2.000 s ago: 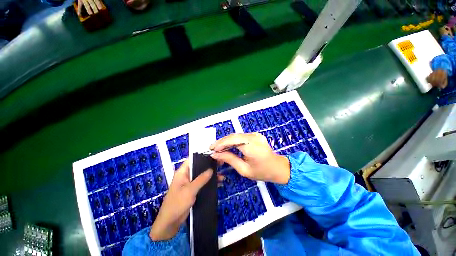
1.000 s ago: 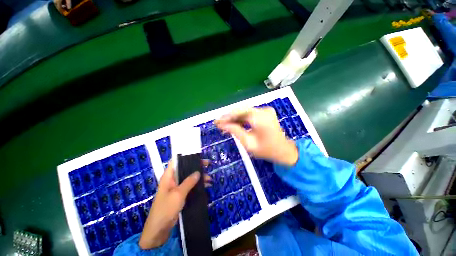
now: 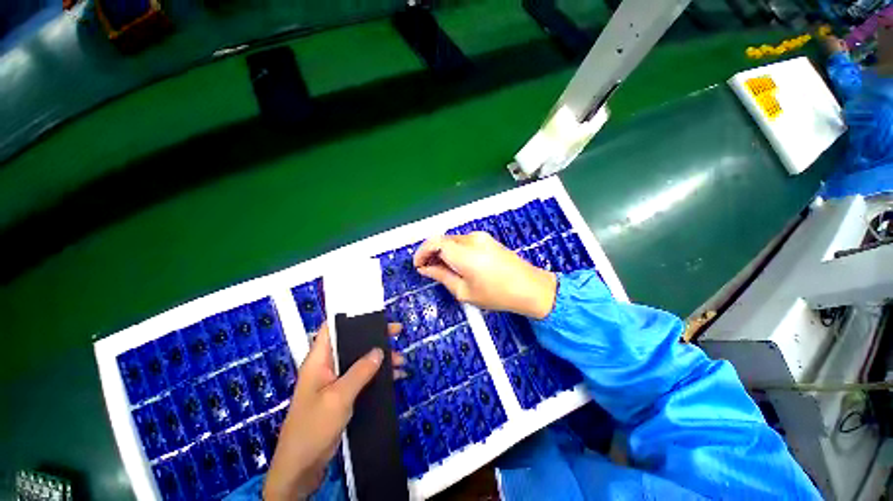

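My left hand grips a long black strip upright, thumb on its front. Its white backing shows bare at the top end. My right hand is over the upper middle of the white tray, to the right of the strip. Its thumb and index fingertips are pinched together close to the blue parts. I cannot tell what is between the fingertips; no tweezers show clearly. The blue parts stand in tight rows, in three blocks split by white bars, and many have a dark round centre.
A pale metal arm comes down behind the tray. The green conveyor carries dark items. A white tray with orange parts lies at the far right near another person's blue sleeve. White equipment stands right. Silvery boards lie lower left.
My right hand has left the strip's top and moved right over the blue parts, its fingertips now lower than a second ago. The view has shifted, so the tray sits further left.
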